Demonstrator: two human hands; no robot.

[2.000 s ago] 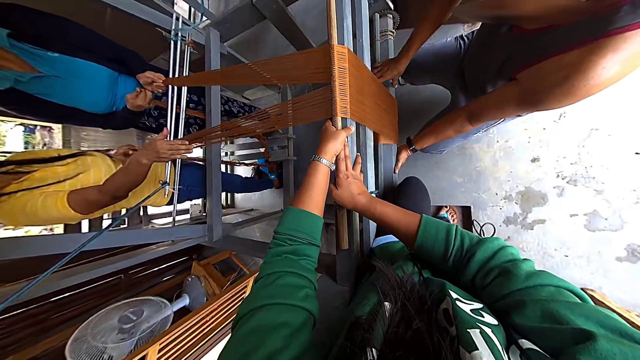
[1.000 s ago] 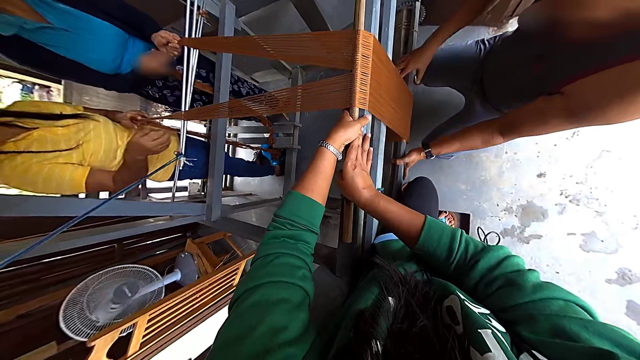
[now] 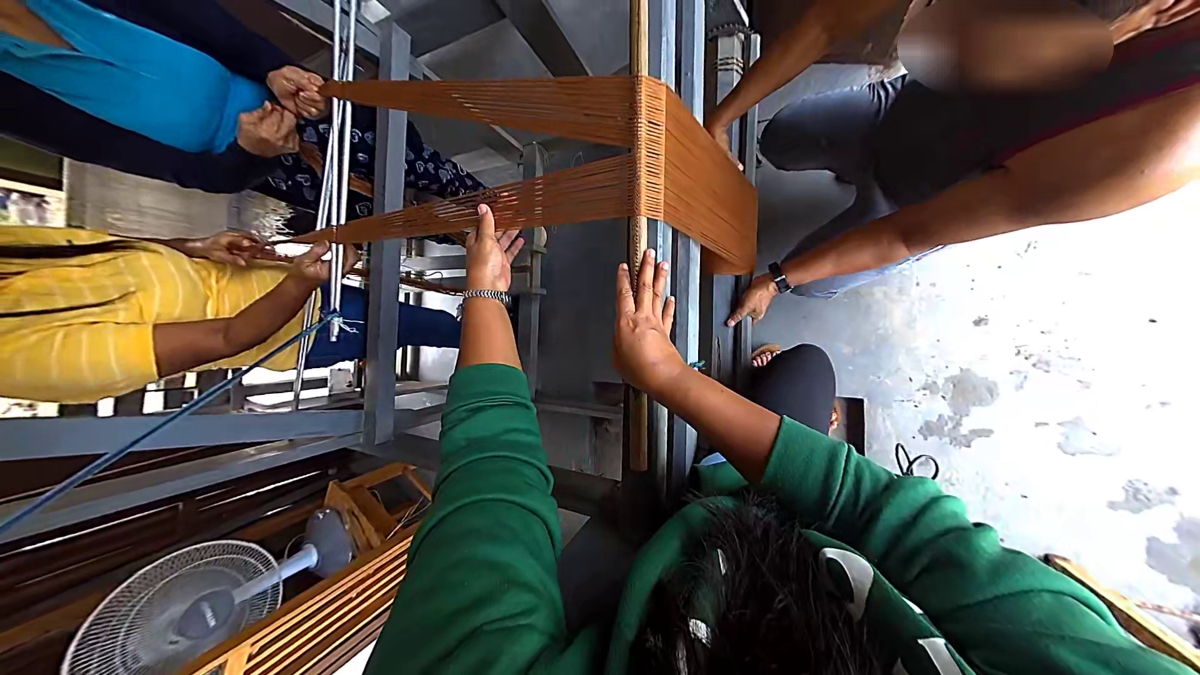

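Observation:
Rust-brown warp threads (image 3: 698, 178) wrap a wooden rod (image 3: 639, 366) along the loom's grey beam (image 3: 689, 281) and run left in two tapering bundles. My left hand (image 3: 487, 253), with a metal bracelet at the wrist, is raised with fingers spread at the lower bundle (image 3: 553, 192); whether it touches the threads I cannot tell. My right hand (image 3: 645, 323) lies with fingers extended over the rod and the beam edge, just below the wound threads, gripping nothing visible.
Two people at left hold the thread ends near thin metal rods (image 3: 342, 169). A person at right has hands by the beam. A grey loom post (image 3: 386, 234) stands at left, with a blue cord (image 3: 169, 427) below. A fan (image 3: 187, 609) and slatted wooden furniture (image 3: 309, 600) are at lower left.
My left hand has left the rod beside my right hand and moved left to the lower thread bundle, its fingers now spread. My right hand stays at the rod.

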